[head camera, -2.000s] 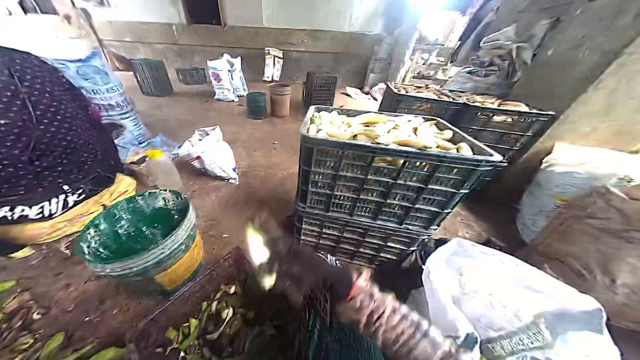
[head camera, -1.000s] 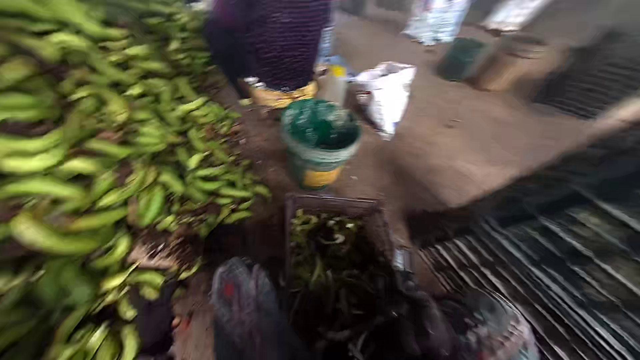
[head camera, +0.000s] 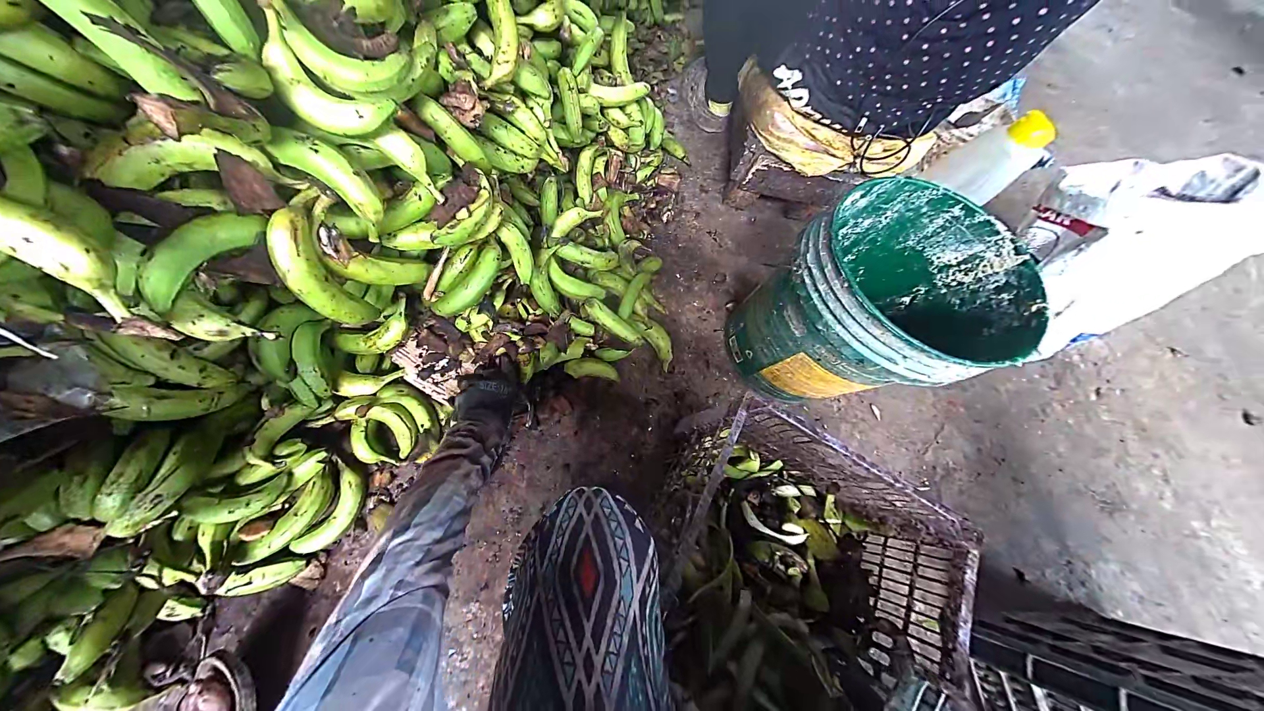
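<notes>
My left hand (head camera: 489, 395), in a dark glove below a grey-brown patterned sleeve, reaches down to the near edge of a large heap of green plantains (head camera: 326, 257). Its fingers are against dark scraps and plantains, and whether they grip anything is hidden. Just beyond the glove lie small green plantains and brown dried bits. My right hand is not in view. Right of my patterned knee (head camera: 585, 592) stands a brownish plastic crate (head camera: 918, 504) holding plantain peels (head camera: 775, 523) and dark leafy scraps.
A green bucket (head camera: 790, 326) with pale residue inside stands beyond the crate. Behind it are a yellow-capped plastic jug (head camera: 987, 158), a white sack (head camera: 1155, 237) and a person in dark dotted clothing (head camera: 889, 59). A black crate (head camera: 1106, 652) edges the lower right.
The view has swung away from the stacked crates of peeled plantains to the green heap. A gloved hand was near a pale plantain two seconds ago; now my left arm is stretched to the heap.
</notes>
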